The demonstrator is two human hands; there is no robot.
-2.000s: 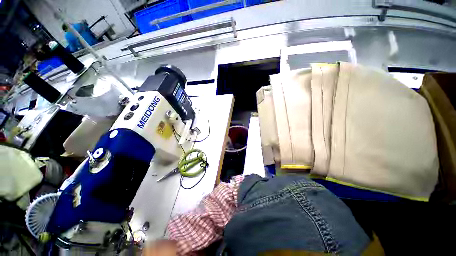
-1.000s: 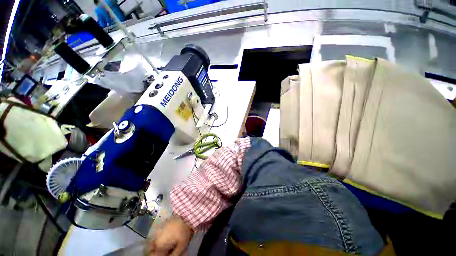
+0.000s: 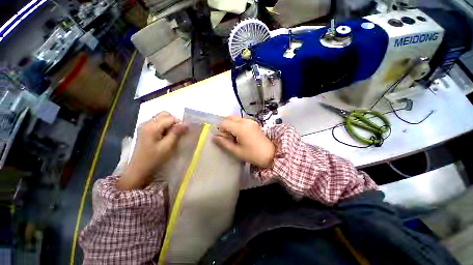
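Note:
A beige panel [image 3: 207, 186] with a bright yellow edge binding [image 3: 182, 189] hangs from the table edge toward my lap. A small pale grey strip [image 3: 199, 117] lies across its top end, left of the machine's needle area. My left hand [image 3: 150, 147] grips the panel's top left side with thumb and fingers. My right hand [image 3: 246, 140] pinches its top right side near the strip. The blue and white sewing machine [image 3: 321, 59] stands just right of the work. The panel is not under the presser foot.
Green-handled scissors [image 3: 365, 126] and dark thread lie on the white machine table [image 3: 311, 116]. A white ribbed disc [image 3: 249, 39] is at the needle end. Beige pieces [image 3: 166, 52] lie beyond the table. A yellow floor line [image 3: 98, 155] runs at the left.
The view has swung left. Both hands are now in view holding the beige panel; before, only my right hand showed, low by the machine. The stack on the right has mostly left the picture.

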